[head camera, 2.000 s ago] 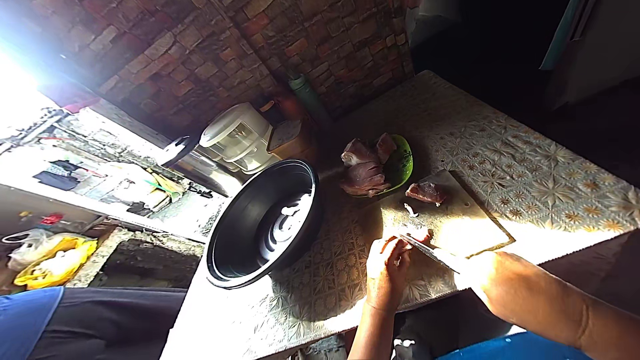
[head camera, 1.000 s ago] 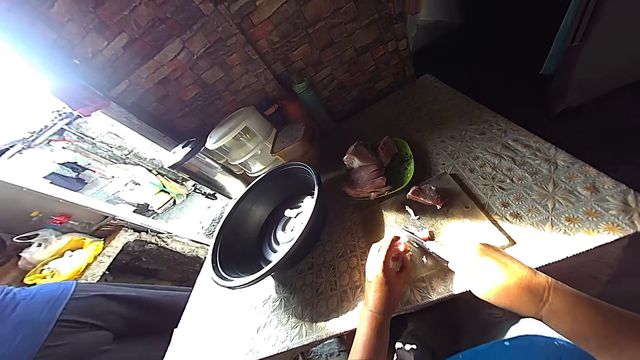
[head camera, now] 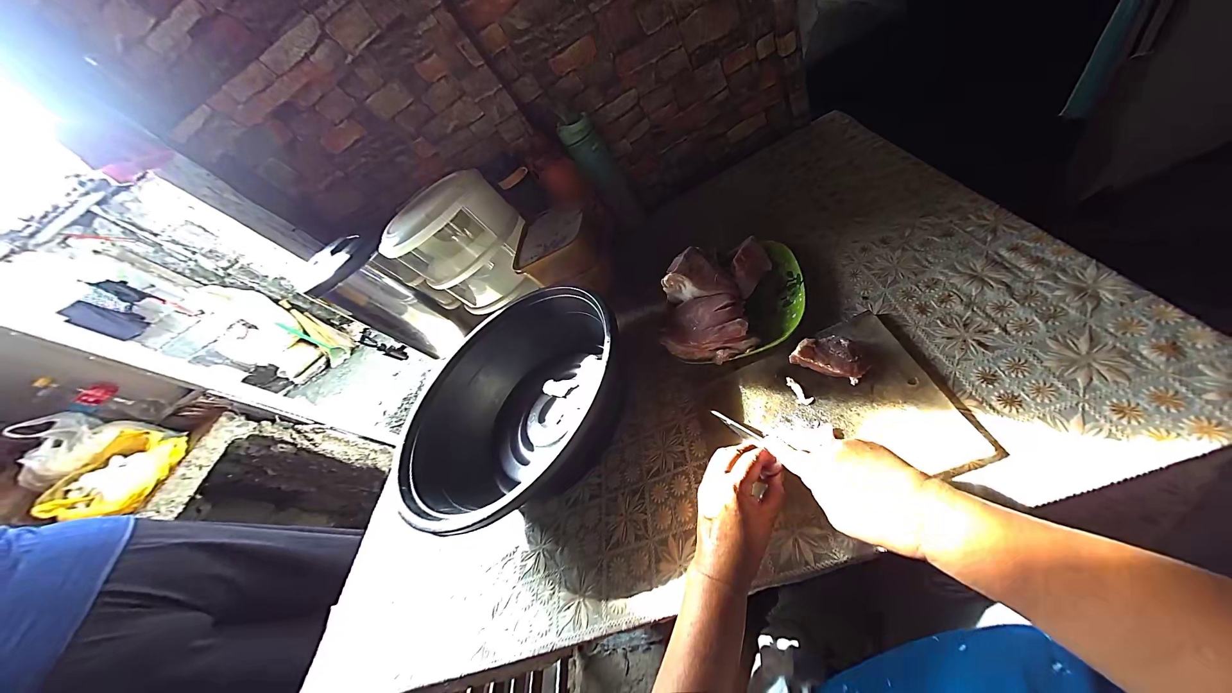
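Observation:
My right hand (head camera: 866, 491) grips a knife (head camera: 739, 424), its blade pointing left above the near left part of a cutting board (head camera: 895, 414). Close to the blade, my left hand (head camera: 736, 505) has its fingers curled; whether it holds a small piece is hidden by glare and the fingers. A chunk of raw meat (head camera: 830, 358) lies on the far part of the board, with a small pale scrap (head camera: 799, 391) nearer. Beyond the board's left corner, a green plate (head camera: 787, 306) bears several larger pieces of raw meat (head camera: 707, 322).
A large black basin (head camera: 462, 443) stands left of the board on the patterned tablecloth (head camera: 1049, 346). Behind it are clear plastic containers (head camera: 462, 241), a metal canister (head camera: 395, 303) and a green bottle (head camera: 597, 159) by the wall. A person in dark trousers (head camera: 212, 606) is at lower left.
My right hand has moved left toward my left hand, and the knife blade now reaches over the left fingers. The reddish piece seen earlier beside the blade is no longer visible there.

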